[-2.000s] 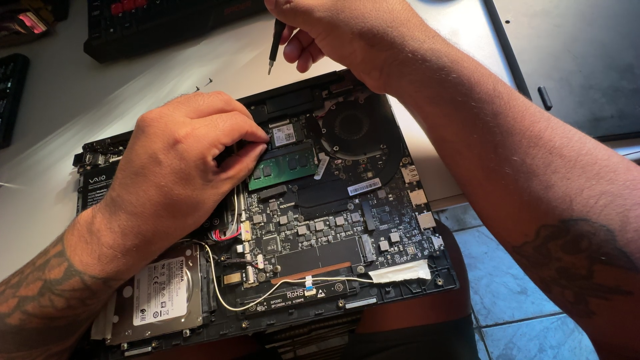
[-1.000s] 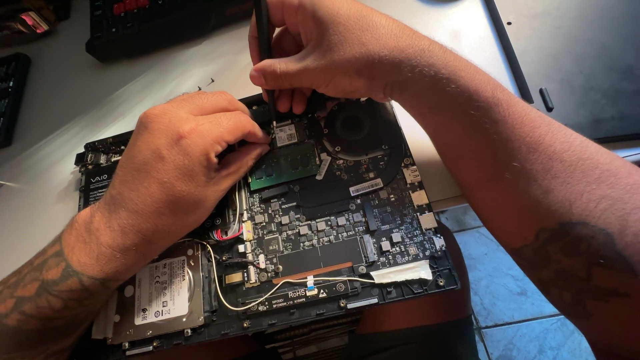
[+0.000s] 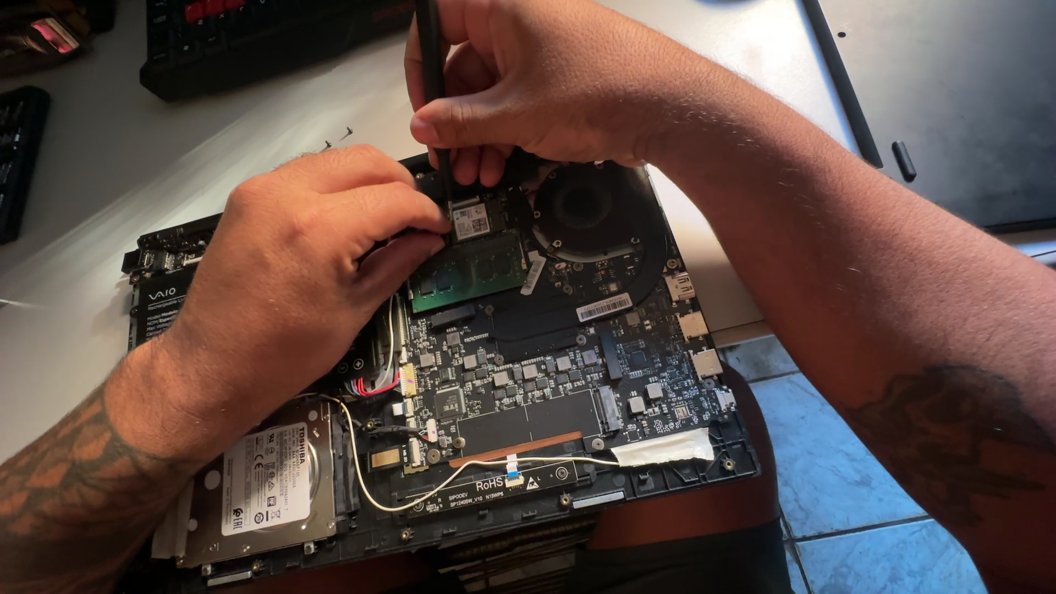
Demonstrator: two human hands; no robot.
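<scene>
An opened VAIO laptop base (image 3: 528, 371) lies with its circuit board exposed. My right hand (image 3: 487, 107) grips a slim black tool (image 3: 432, 74), upright, whose lower end reaches down beside the small wireless card (image 3: 471, 221). Close by on the left, my left hand (image 3: 330, 223) has thumb and forefinger brought together near that card's edge; whether they pinch something is hidden. Just below lies a green memory module (image 3: 469, 272). A round cooling fan (image 3: 587, 206) sits to the right. The Toshiba hard drive (image 3: 264, 487) is at the lower left, and the battery (image 3: 165, 301) is partly covered by my left hand.
Small screws (image 3: 346, 134) lie on the table beyond the laptop. A black keyboard (image 3: 272, 41) with some red keys is at the top left. At the right are a dark flat panel (image 3: 957, 99) and a small black piece (image 3: 904, 161). A white cable (image 3: 470, 464) crosses the base's front.
My right hand has come down and left with the tool, from above the laptop's back edge to beside the wireless card. My left hand has stayed about where it was.
</scene>
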